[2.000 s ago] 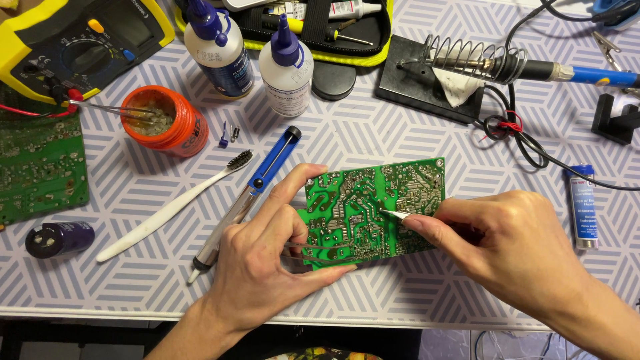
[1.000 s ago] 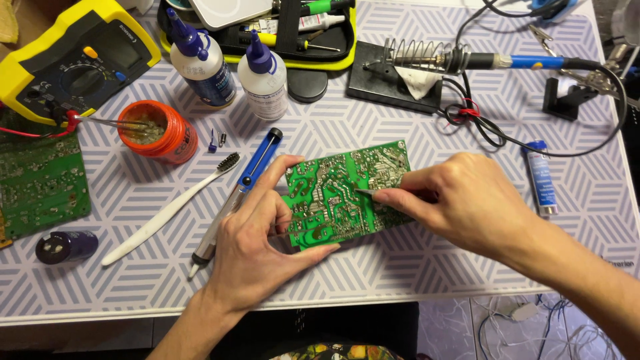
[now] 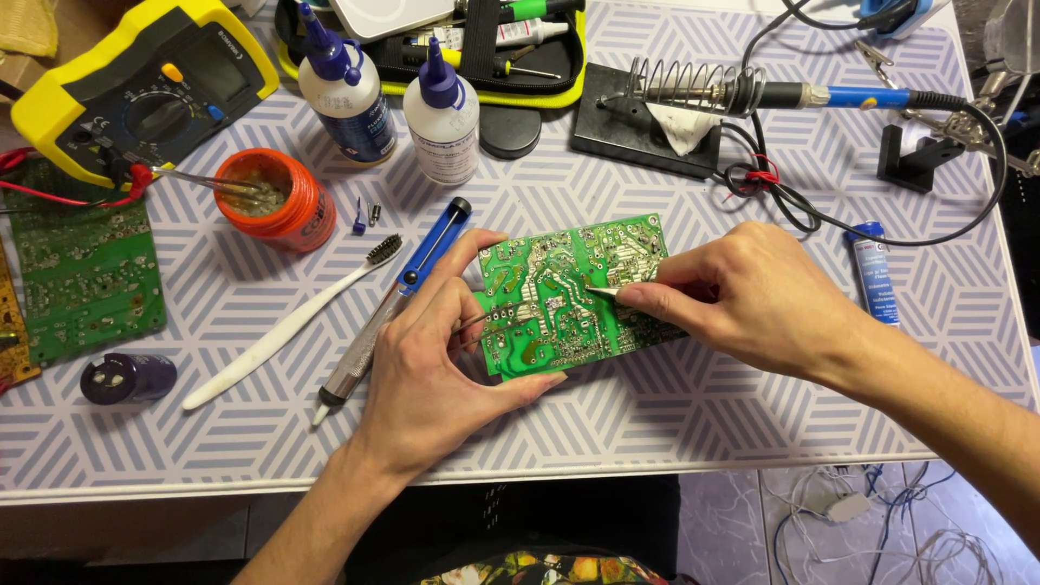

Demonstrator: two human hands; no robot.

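Observation:
A green printed circuit board is tilted up, solder side showing, in the middle of the view. My left hand grips its left end, thumb along the lower edge and fingers at the upper left; a thin metal tool shows between those fingers and the board. My right hand pinches a small pointed tool, its light tip at the middle of the board; the rest of it is hidden by the fingers. Just left of my left hand lies a blue and silver desoldering pump, with a white toothbrush beside it.
Around the board stand an orange jar, two bottles, a yellow multimeter and a dark capacitor. A soldering iron rests in its coil stand, its cable looping right. A blue tube and another circuit board flank the hands.
The view has shifted a little. My left hand still holds the board, and my right hand keeps the small tool at its middle; no other change is plain.

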